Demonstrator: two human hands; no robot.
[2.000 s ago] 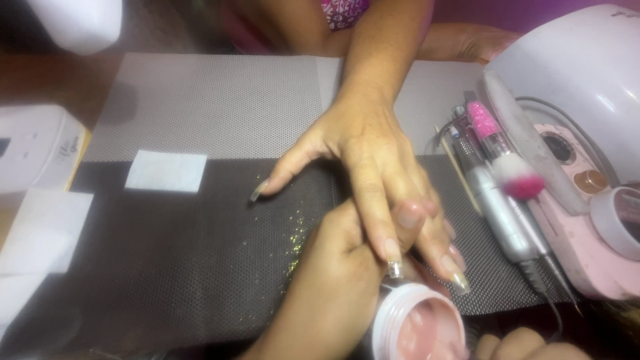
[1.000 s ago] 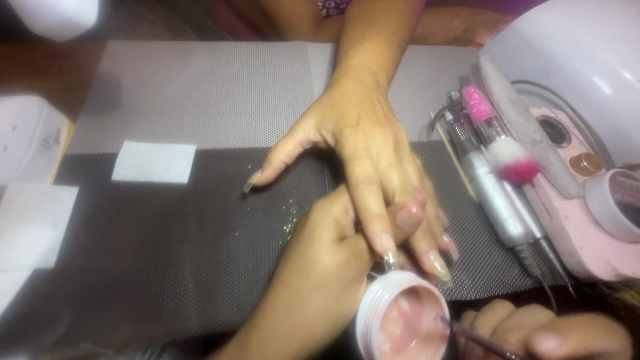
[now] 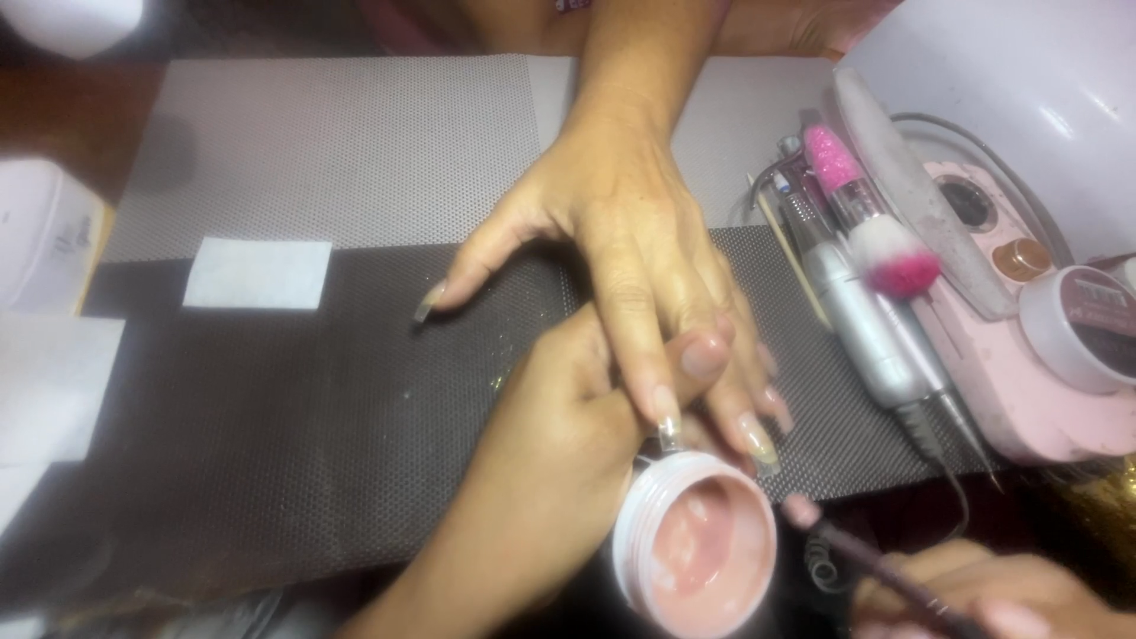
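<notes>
My left hand is closed around the fingers of another person's hand, its thumb lying over them. That hand is palm down with long clear nail tips. Just under my left hand is an open jar of pink gel, tilted toward me; how it is held is hidden. At the lower right my right hand holds a dark-handled nail brush, with a blob of pink gel on its tip, right of the jar and apart from the nails.
A pink nail drill machine, a silver drill handpiece, a pink-and-white dust brush, a nail file and a lidded jar lie at right. White wipes and a white device are at left on the mesh mat.
The brush tip was in the jar one second ago; now it is outside, to the right, carrying pink gel. My left hand keeps its grip on the other person's fingers.
</notes>
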